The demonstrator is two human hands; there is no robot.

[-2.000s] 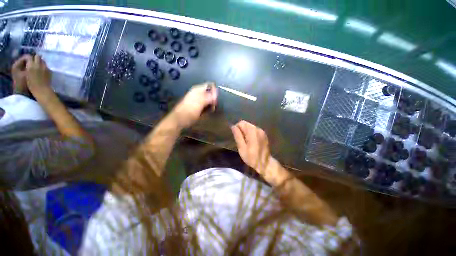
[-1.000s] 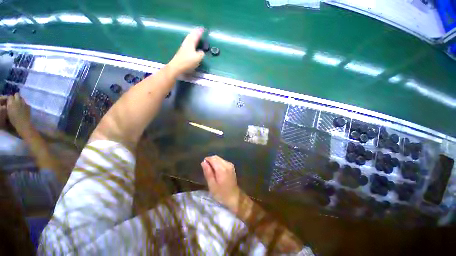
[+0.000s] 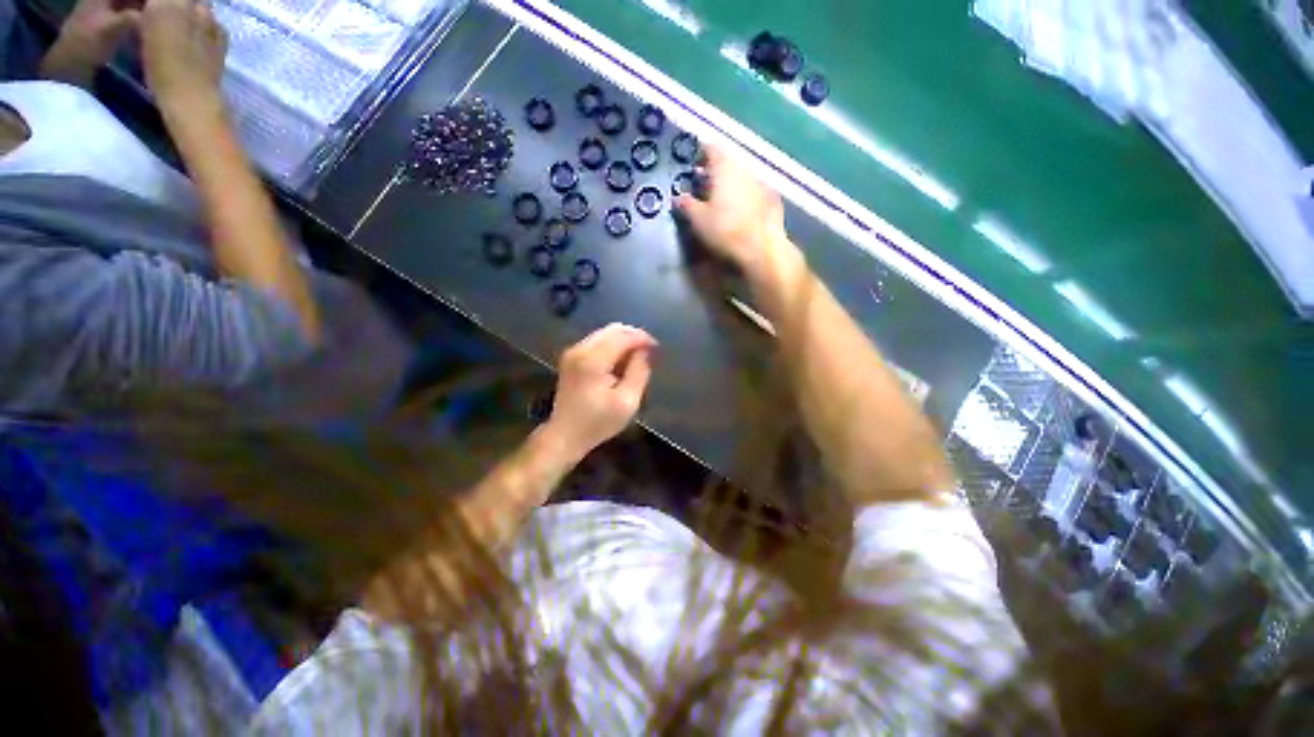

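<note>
Black ring parts (image 3: pixel 620 176) lie spread on the dark grey bench top (image 3: pixel 461 267). My right hand (image 3: pixel 728 209) is at the right side of this group, with thumb and finger around a black ring part (image 3: pixel 686 184). My left hand (image 3: pixel 602 382) is over the bench's near edge, its fingers curled together; whether they hold something small cannot be told. A dense heap of small dark parts (image 3: pixel 461 146) lies left of the rings. A slim silvery tool, perhaps tweezers (image 3: pixel 751 315), shows partly beside my right forearm, which hides the rest.
Black parts (image 3: pixel 774 56) sit on the green surface (image 3: pixel 922 101) beyond the pale rail (image 3: pixel 850 238). A compartment tray (image 3: pixel 1062 475) with black pieces is at right. A whitish patch (image 3: pixel 909 383) shows partly behind my right forearm. Another worker's hand (image 3: pixel 180 51) and a clear tray (image 3: pixel 310 65) are at upper left.
My left hand has come back from the green surface to the bench's near edge; black parts lie there. My right hand has reached forward to the rings. The view has turned left.
</note>
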